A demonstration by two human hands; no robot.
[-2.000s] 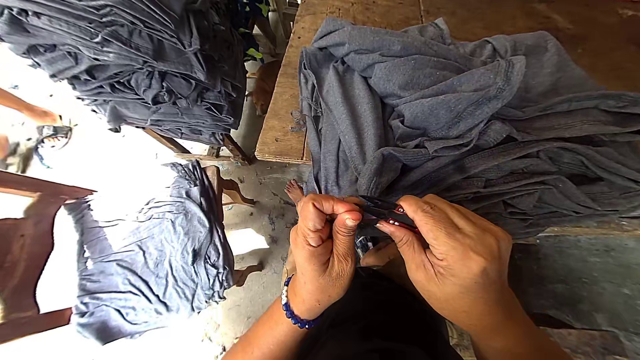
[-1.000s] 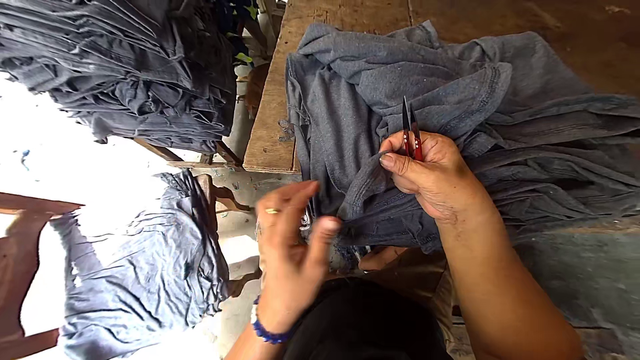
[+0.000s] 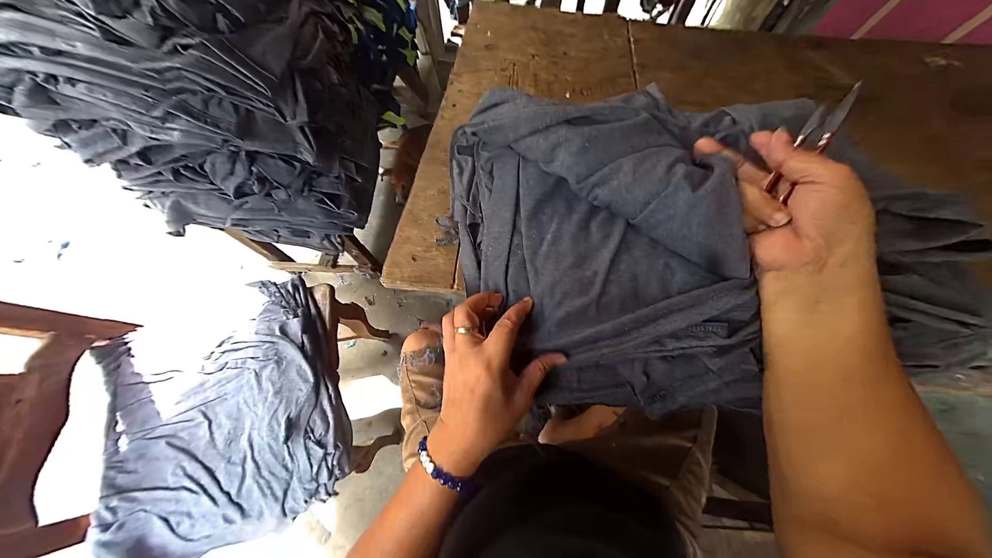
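A pile of grey-blue knit garments (image 3: 597, 232) lies over the edge of the wooden table in front of me. My left hand (image 3: 488, 364), with a ring and a beaded bracelet, rests its spread fingertips on the cloth's near left edge. In my right hand (image 3: 806, 194) is a pair of small thread snips (image 3: 833, 120), blades pointing up and away. That hand is at the right part of the top garment, its fingers partly behind a raised fold. Whether they pinch the fold is hard to tell.
A tall stack of dark grey garments (image 3: 256, 116) stands at the upper left on a wooden support. Below it, lighter grey cloth (image 3: 225, 418) is draped over a wooden chair (image 3: 46, 418). The brown wooden table (image 3: 542, 46) extends to the back and right.
My hands, together at the near edge two seconds ago, are now apart. The right hand has moved right with the snips; the left now touches the cloth. The top garment lies more spread out.
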